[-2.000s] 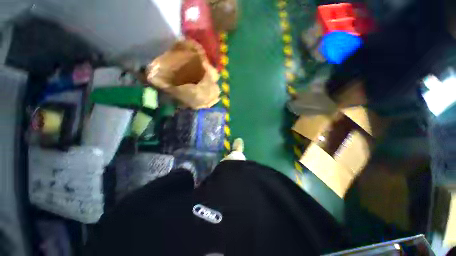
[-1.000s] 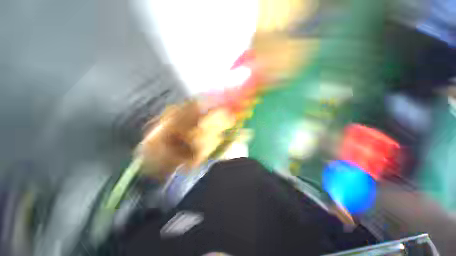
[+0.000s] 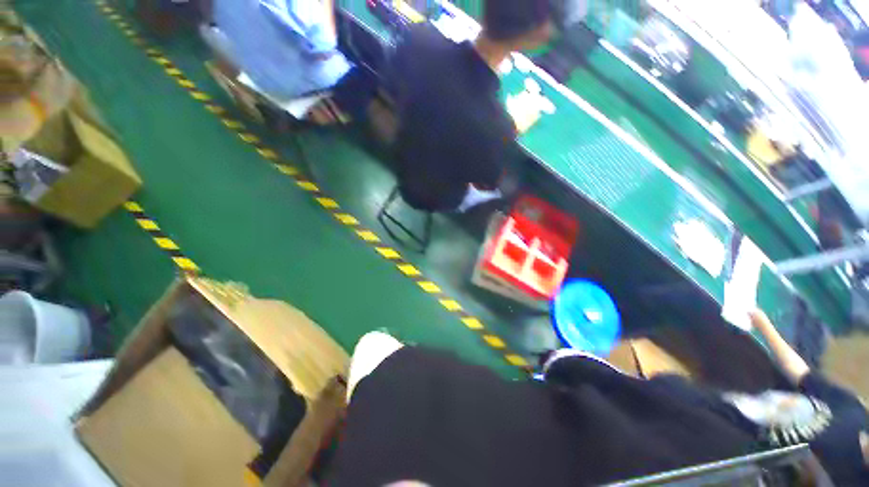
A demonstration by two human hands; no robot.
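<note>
Neither of my hands can be made out. A small skin-toned patch at the bottom edge is too cut off to identify. Nearest in front of my dark clothing is an open brown carton (image 3: 157,414) with dark, shiny plastic-like material inside. A round blue object (image 3: 586,317) and a red crate-like box (image 3: 524,252) stand beside the bench, ahead and to the right. A pale shoe tip shows beside the open carton.
Yellow-and-black tape (image 3: 367,235) borders the green aisle (image 3: 248,257). Two seated people are at the long green bench (image 3: 591,157); another person's arm reaches white paper (image 3: 743,285) at right. Another carton (image 3: 90,176) and a pale bin (image 3: 43,328) are left. A metal-edged object crosses bottom right.
The view has swung from the blurred shelf side to the aisle and bench. The paper bag is out of view; the blue object and red box now appear nearer the middle.
</note>
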